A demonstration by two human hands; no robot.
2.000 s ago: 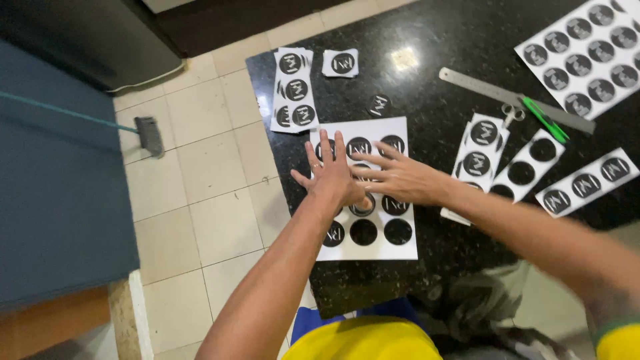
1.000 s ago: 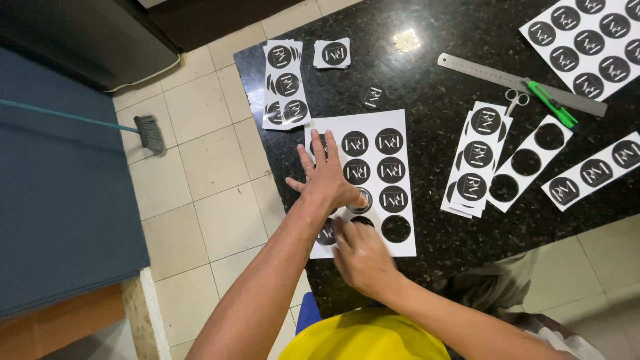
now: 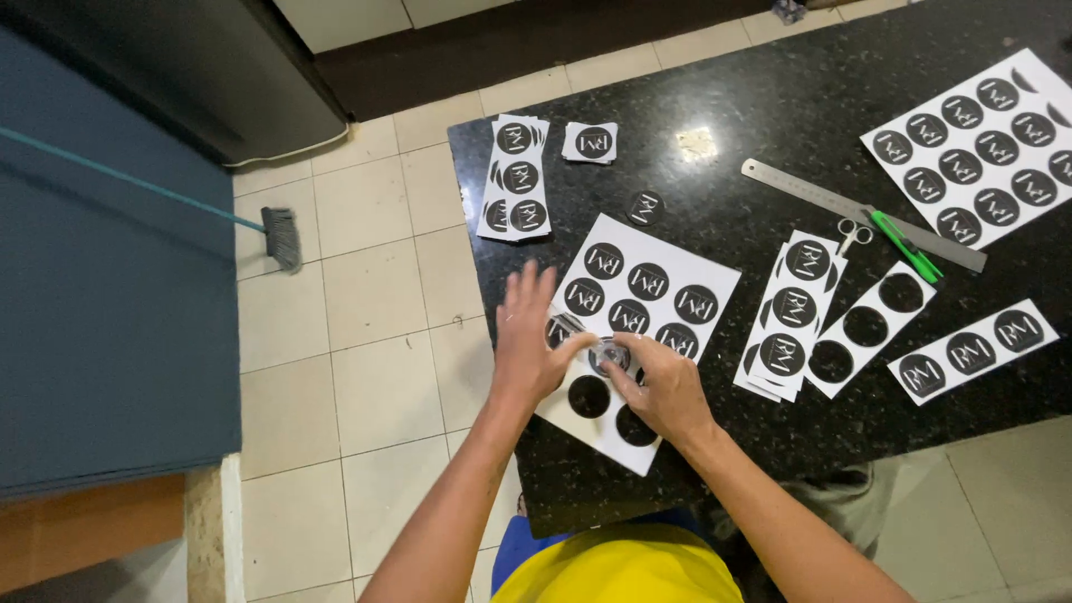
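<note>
A white sheet with printed black circles (image 3: 645,282) lies turned at an angle on the black granite counter, with round cut-outs near its lower corner. My right hand (image 3: 666,389) has thumb and fingers on a small round clear piece (image 3: 609,358) over one circle of the sheet. At the sheet's left edge is my left hand (image 3: 533,339), its fingers spread and slightly blurred, the thumb reaching to the round piece. One loose black disc (image 3: 645,208) lies on the counter above the sheet. Whether the clear piece is a template or a cutter, I cannot tell.
Printed strips (image 3: 513,180) and small square pieces (image 3: 591,142) lie at the upper left. To the right are more strips (image 3: 791,314), a strip with holes (image 3: 871,327), scissors (image 3: 854,235), a steel ruler (image 3: 825,199), a green utility knife (image 3: 906,246) and a large printed sheet (image 3: 976,151).
The sheet has turned clockwise from its upright position. My left hand has shifted from lying on the sheet to its left edge, and my right hand has moved up to the round piece.
</note>
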